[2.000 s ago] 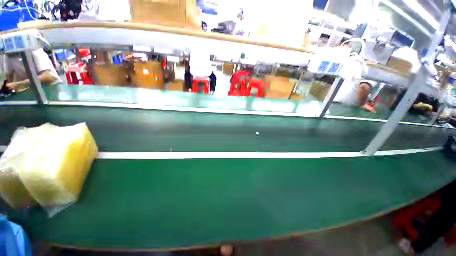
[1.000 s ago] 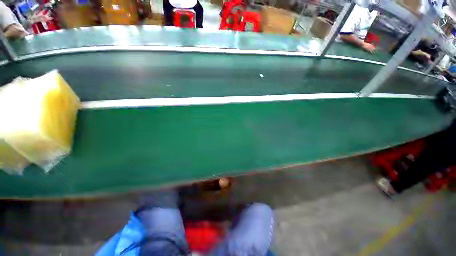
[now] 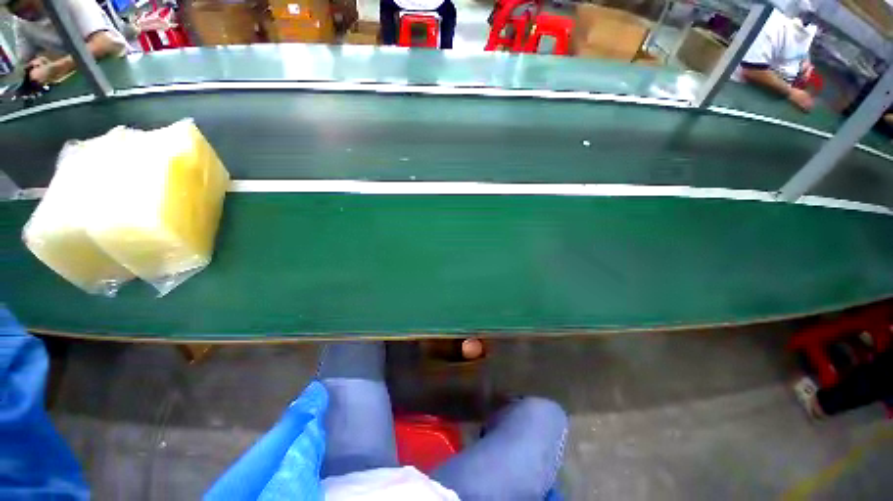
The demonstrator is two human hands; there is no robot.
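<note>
Two bulky, pale yellow bagged packs [image 3: 162,210] stand tilted against each other at the left of the green conveyor belt [image 3: 470,264]. They rest on the near belt surface and overlap the pale divider rail. Clear crinkled film hangs from their lower corners. The rear-left pack is partly hidden by the other one. No hand of mine shows, and nothing touches the packs. Blue cloth lies over my left thigh at the bottom; I cannot tell whether it is a sleeve.
A red stool [image 3: 426,440] is beneath me. More blue clothing [image 3: 34,421] is at the lower left edge. Metal posts [image 3: 736,54] rise from the belt rails. People sit beyond the belt, with hands visible at upper left and upper right. Cardboard boxes [image 3: 301,22] stand behind.
The view has tilted down, bringing my legs and the stool into the picture, then shifted left. The packs sit higher in the picture, still leaning together. No grasp or release shows.
</note>
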